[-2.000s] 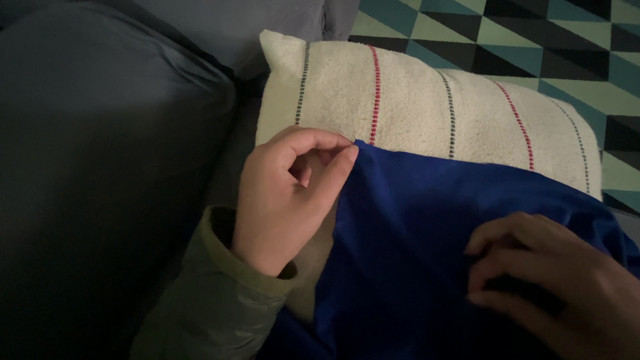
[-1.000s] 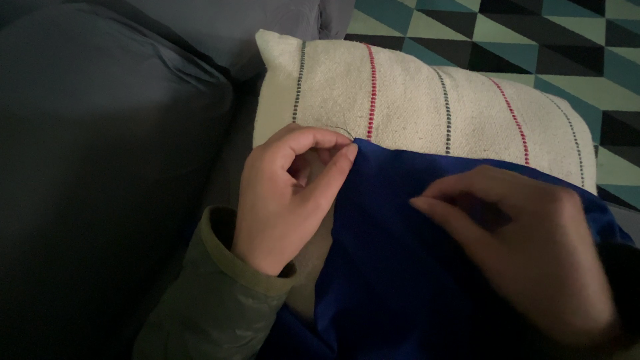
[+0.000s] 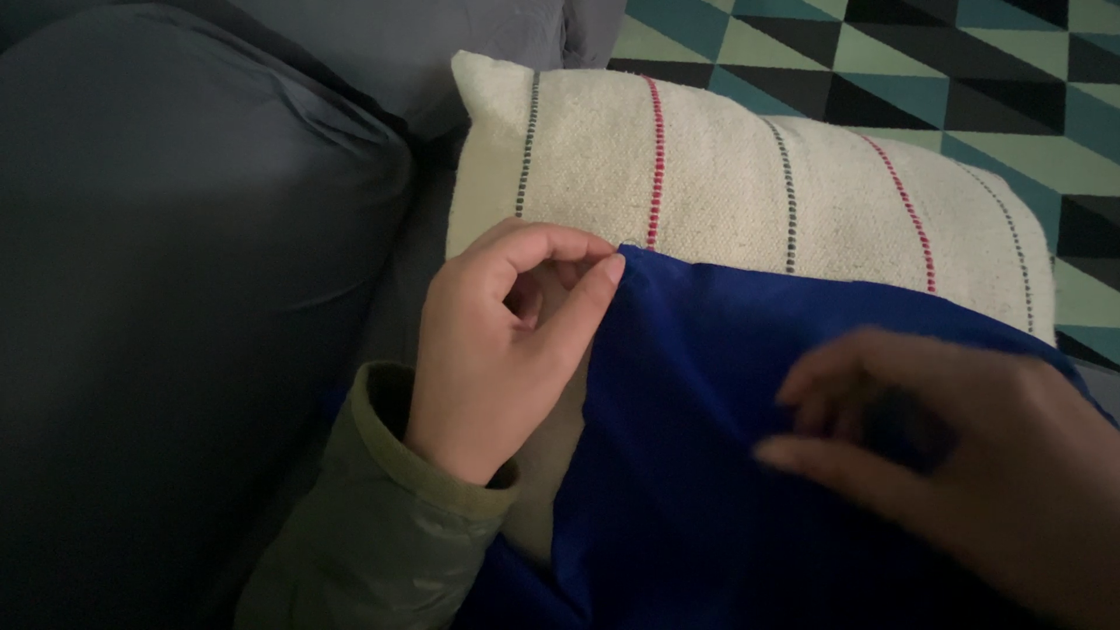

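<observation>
A royal blue cloth (image 3: 700, 367) lies over the lower part of a cream woven cushion (image 3: 717, 175) with rows of red and dark stitching. My left hand (image 3: 516, 341) pinches the cloth's upper left corner between thumb and forefinger. A short loop of thin thread (image 3: 632, 241) shows at that corner, just past the fingertips. Over the cloth at the right, my right hand (image 3: 945, 446) is blurred, its thumb and fingers apart; whether something thin is between them I cannot tell.
Dark grey upholstery or bedding (image 3: 192, 262) fills the left side and rises behind the cushion. A rug (image 3: 945, 87) with teal, black and pale geometric shapes covers the floor at the upper right.
My right hand moved up and left toward the pinched corner, then back down and right, and its fingers have spread. My left hand has kept its pinch on the corner.
</observation>
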